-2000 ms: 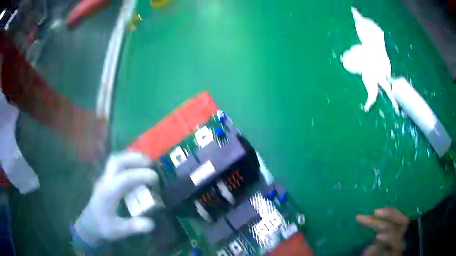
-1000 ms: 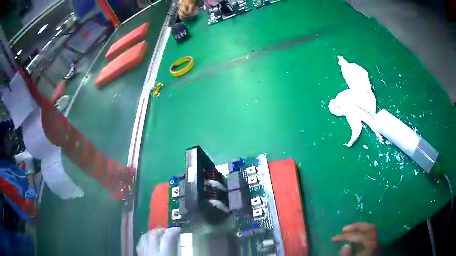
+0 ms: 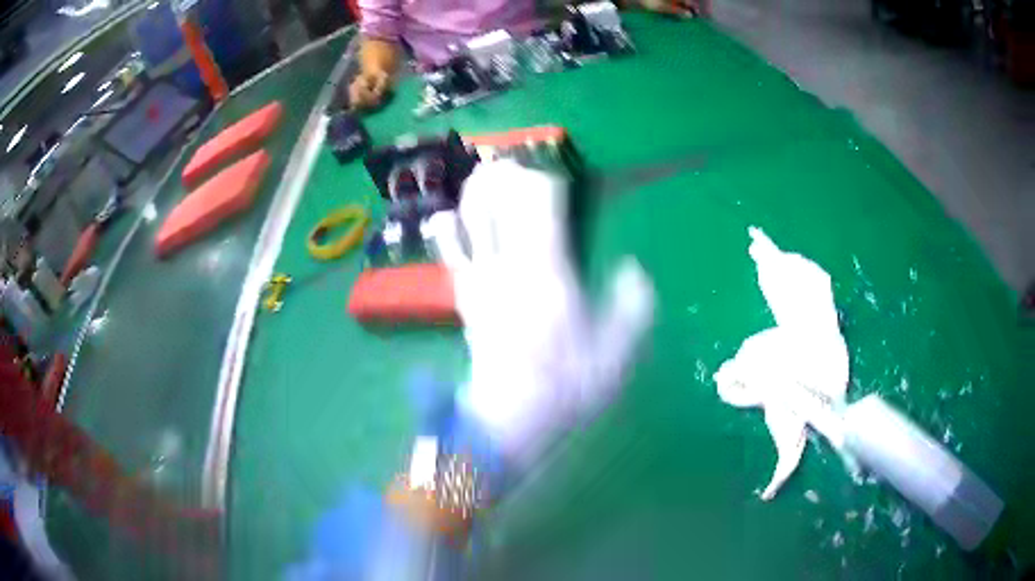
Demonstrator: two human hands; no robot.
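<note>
A circuit board (image 3: pixel 392 236) with a tall black choke housing (image 3: pixel 414 153) sits on a red-orange foam pad (image 3: pixel 397 293) at the far left of the green bench. My left hand (image 3: pixel 516 295), in a blurred white glove, reaches over the board's right side and covers part of it. Its thumb sticks out to the right, away from the board. Contact with the board is unclear. A blurred orange and white item shows at the wrist beside a blue sleeve. My right hand is out of view.
A white glue tube (image 3: pixel 925 471) and crumpled white rag (image 3: pixel 800 318) lie at right. A yellow tape roll (image 3: pixel 338 233), small yellow item (image 3: pixel 276 292) and dark round object (image 3: pixel 346 136) are at left. Foam pads (image 3: pixel 213 202) lie on the conveyor. A person in pink (image 3: pixel 454 28) sits beyond other boards (image 3: pixel 488 68).
The board and its foam have moved from near me to the far part of the bench and turned. My left hand has reached forward with it. My right hand has left the view.
</note>
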